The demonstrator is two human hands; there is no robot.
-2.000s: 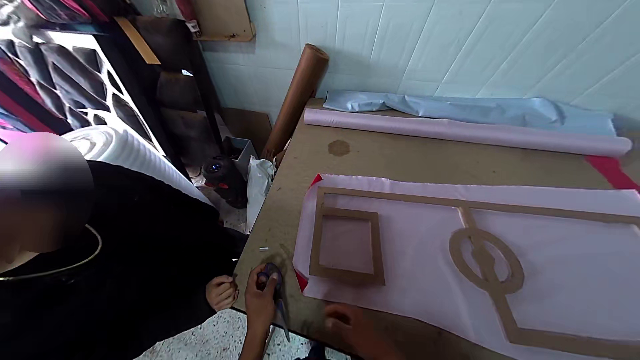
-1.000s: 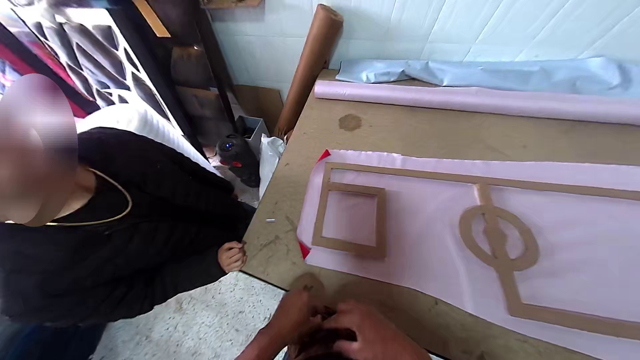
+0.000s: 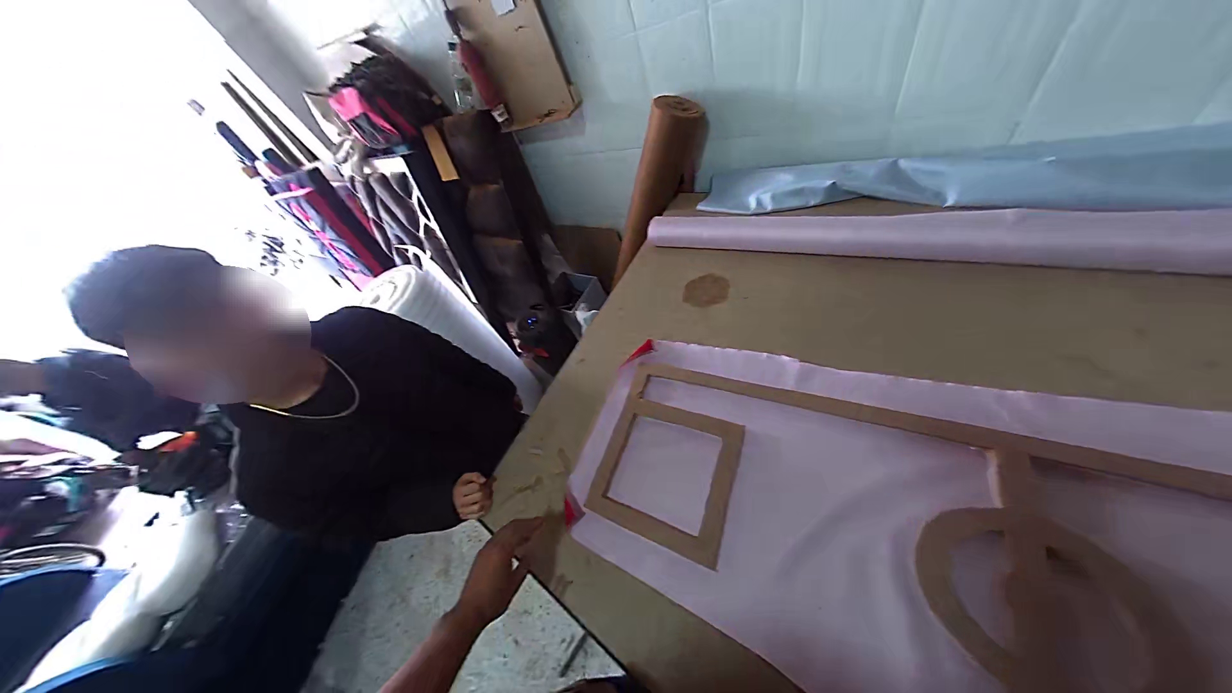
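Note:
My left hand [image 3: 499, 575] reaches to the near left edge of the brown-topped table [image 3: 770, 308], thumb apart from the fingers, with nothing seen in it. Close to its fingertips is a red corner under a sheet of pale pink fabric [image 3: 818, 520]. Flat brown templates lie on the fabric: a square frame [image 3: 729, 481] and a long strip frame [image 3: 866, 414] with a ring [image 3: 938, 568], blurred at the lower right. I cannot make out my right hand.
A co-worker in black [image 3: 414, 414] stands left of the table, a fist at its corner. A pale pink roll [image 3: 914, 239] and folded light blue sheeting [image 3: 1011, 183] lie along the back. A brown roll [image 3: 659, 164] leans by the wall; a white roll [image 3: 452, 318] stands behind the co-worker.
My left hand held scissors two seconds ago; none show in it now. It has left my right hand's side for the table edge. The view has swung left, and the co-worker's head has turned.

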